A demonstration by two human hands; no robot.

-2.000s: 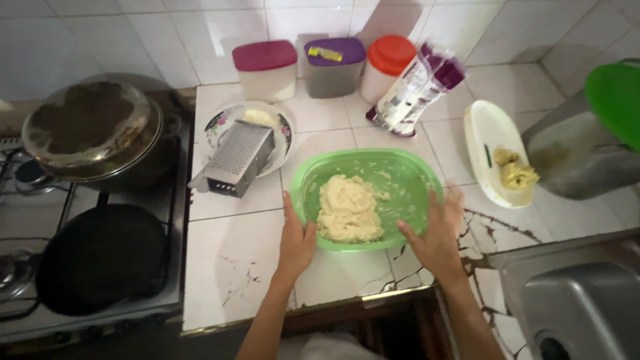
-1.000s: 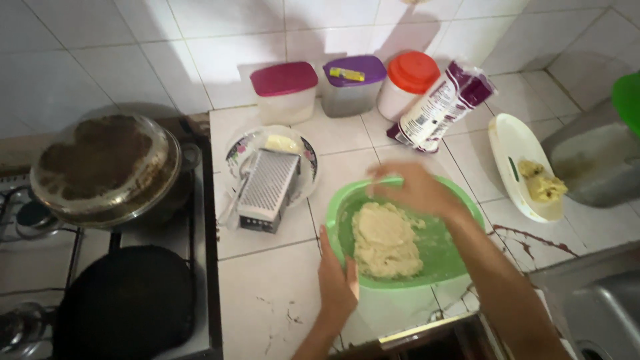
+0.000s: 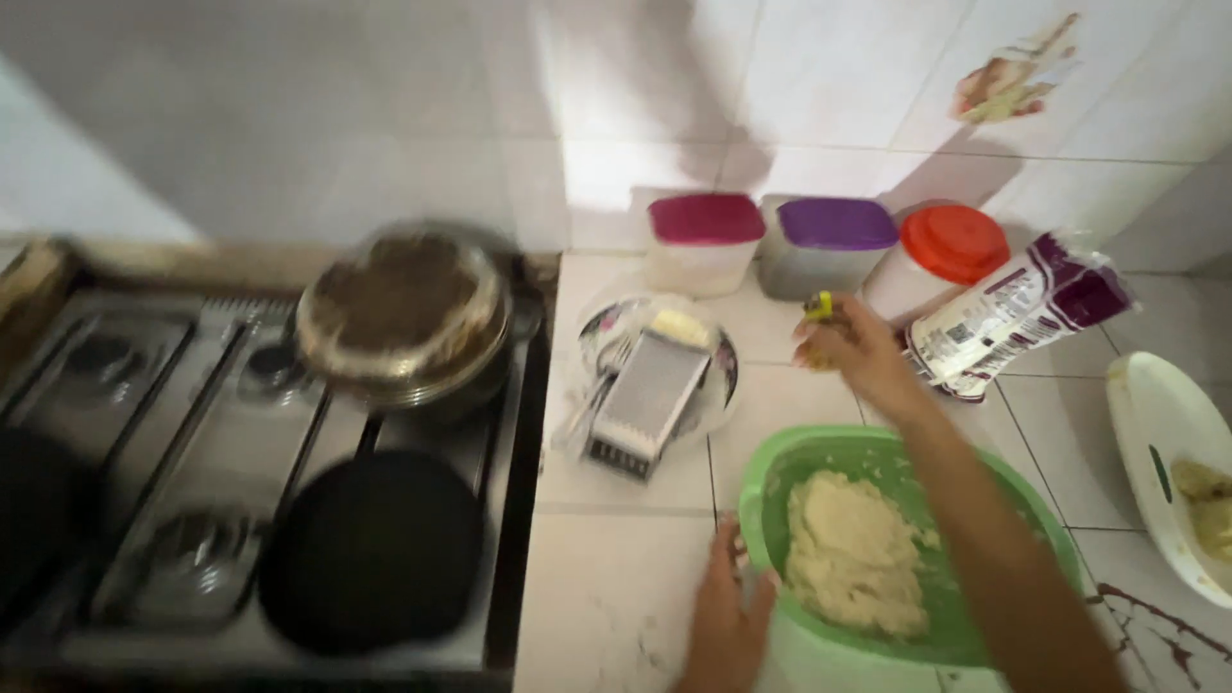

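My right hand [image 3: 842, 342] holds a small yellow lighter [image 3: 818, 306], blurred, in front of the purple-lidded container [image 3: 833, 245]. My left hand [image 3: 731, 602] rests against the left rim of a green plastic basin [image 3: 770, 462], fingers apart. In the basin lies a pale, lumpy dough [image 3: 852, 553]. Behind and left of the basin, a metal box grater [image 3: 650, 395] leans on a flowered plate [image 3: 722, 385], with a pale piece of food [image 3: 681, 327] beside it.
On the stove at left stand a black pan [image 3: 371, 553] and a lidded pot [image 3: 404, 318]. Along the wall are a magenta-lidded container [image 3: 705, 245], a red-lidded container [image 3: 953, 245] and a plastic packet [image 3: 1011, 313]. A white oval dish [image 3: 1136, 414] with food lies at right.
My right hand has left the basin and taken the yellow lighter, which lay on the purple lid. My left hand stays at the basin's left side. The view has swung left.
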